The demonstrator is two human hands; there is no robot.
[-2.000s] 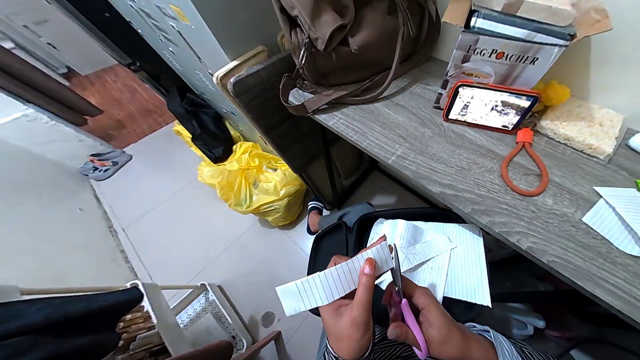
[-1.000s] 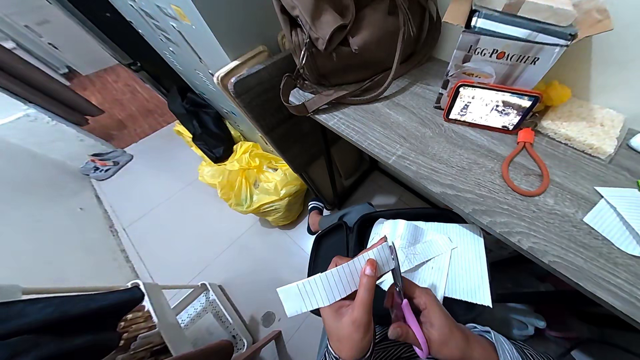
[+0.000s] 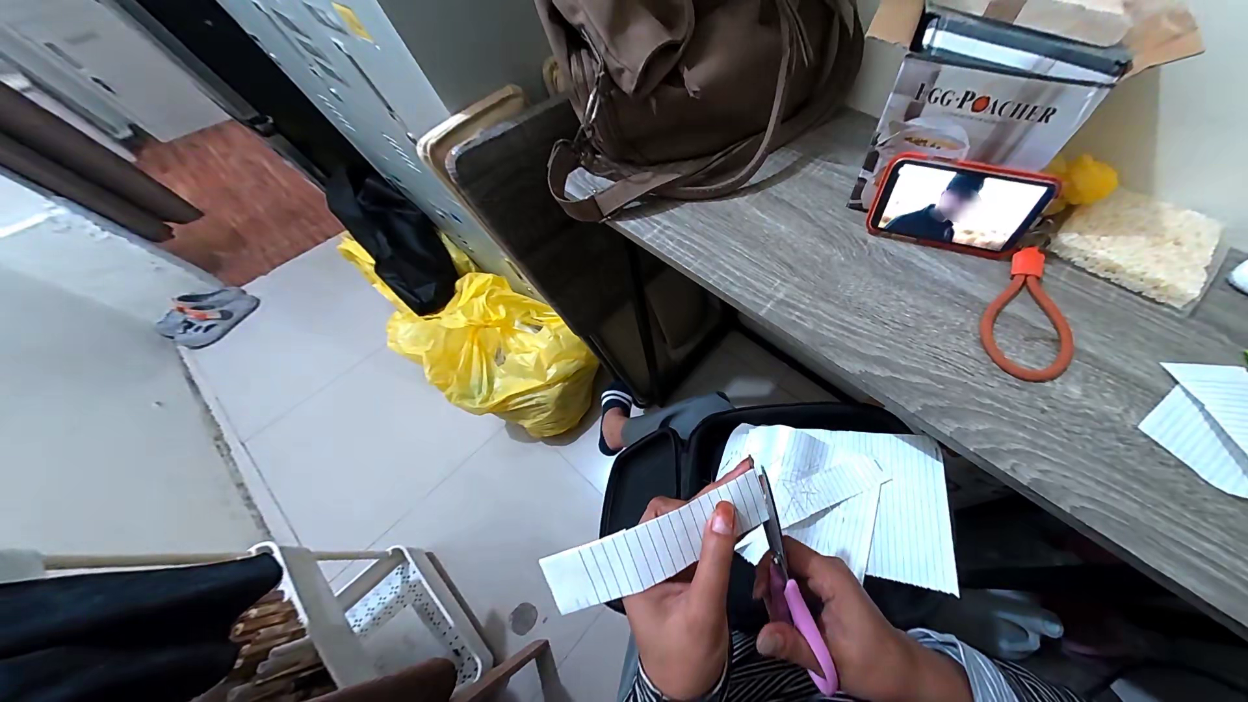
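Note:
My left hand (image 3: pixel 687 604) pinches a strip of lined paper (image 3: pixel 643 551) between thumb and fingers, its long end pointing left. My right hand (image 3: pixel 848 624) holds pink-handled scissors (image 3: pixel 804 629), whose blades point up at the strip's right end, near my left fingertips. Whether the blades are fully closed I cannot tell. Behind and below the hands, sheets and cut pieces of lined paper (image 3: pixel 912 507) lie on an open black case (image 3: pixel 639 478) on my lap.
A wood-grain desk (image 3: pixel 819 283) on the right bears a brown bag (image 3: pixel 682 88), an egg poacher box (image 3: pixel 975 107), a propped phone (image 3: pixel 960 207) with a looped strap and more lined paper (image 3: pixel 1204 429). Yellow plastic bags (image 3: pixel 497 351) stand on the floor; a white basket (image 3: pixel 419 604) is lower left.
The picture on the phone screen has changed. Both hands stay nearly in place, with the strip and scissors still held.

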